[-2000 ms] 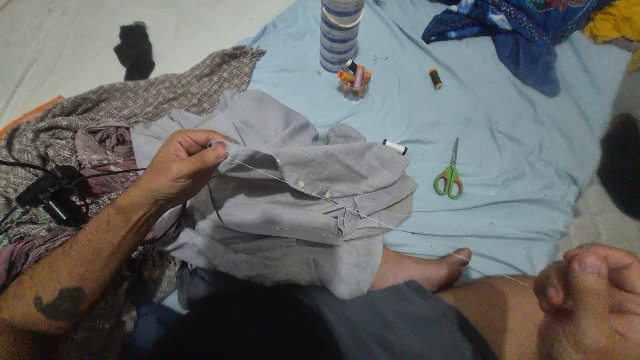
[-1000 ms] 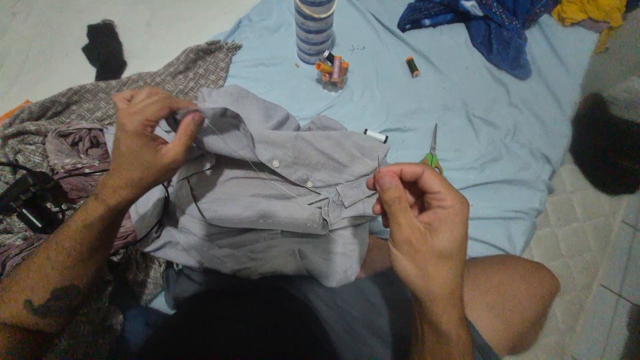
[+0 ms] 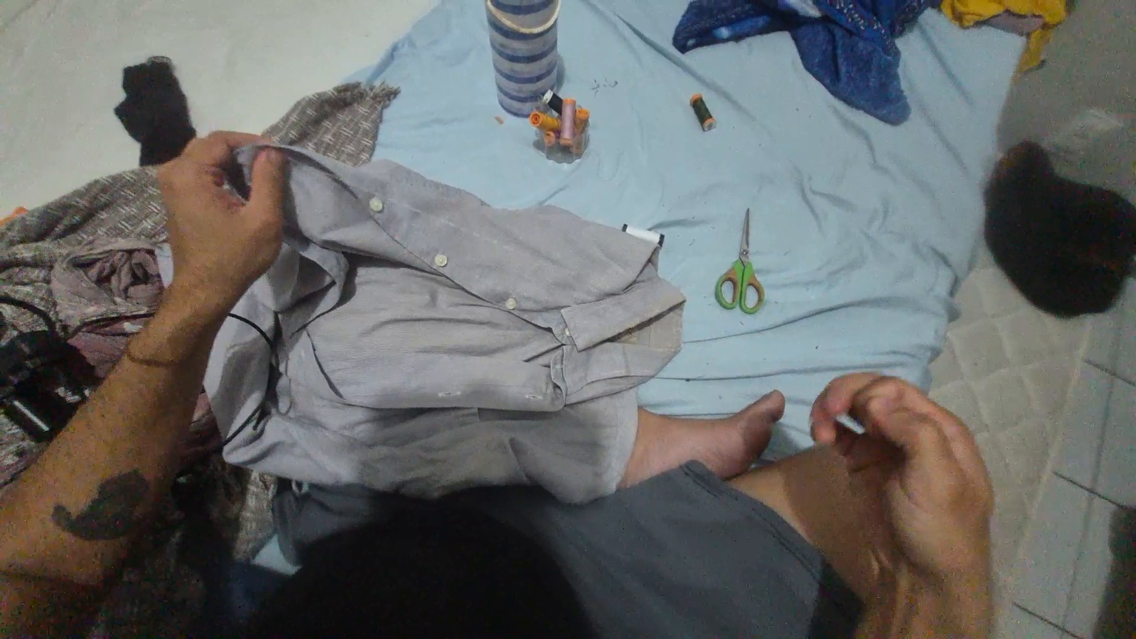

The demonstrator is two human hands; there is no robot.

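A grey button-up shirt (image 3: 461, 337) lies across my lap, its collar toward the right. My left hand (image 3: 231, 200) pinches the edge of its buttoned front and holds it raised. My right hand (image 3: 905, 470) is away from the shirt, above my bare knee, thumb and fingers pinched together; a needle or thread between them cannot be made out. A white spool of thread (image 3: 642, 235) lies against the shirt's far edge. Right of the shirt, green-handled scissors (image 3: 742, 275) rest on the light blue sheet (image 3: 852, 240), blades pointing away.
Behind the shirt stand a striped cylindrical container (image 3: 524, 62) and a small clear cup of thread spools (image 3: 564, 133). A dark green spool (image 3: 702, 113) lies on the sheet, with blue patterned cloth (image 3: 825, 44) beyond. A patterned blanket (image 3: 98, 213) and black cloth (image 3: 155, 106) are at left.
My right hand was beside the shirt's collar with a needle one second ago; it has moved right, away from the cloth. My left hand still holds the shirt edge.
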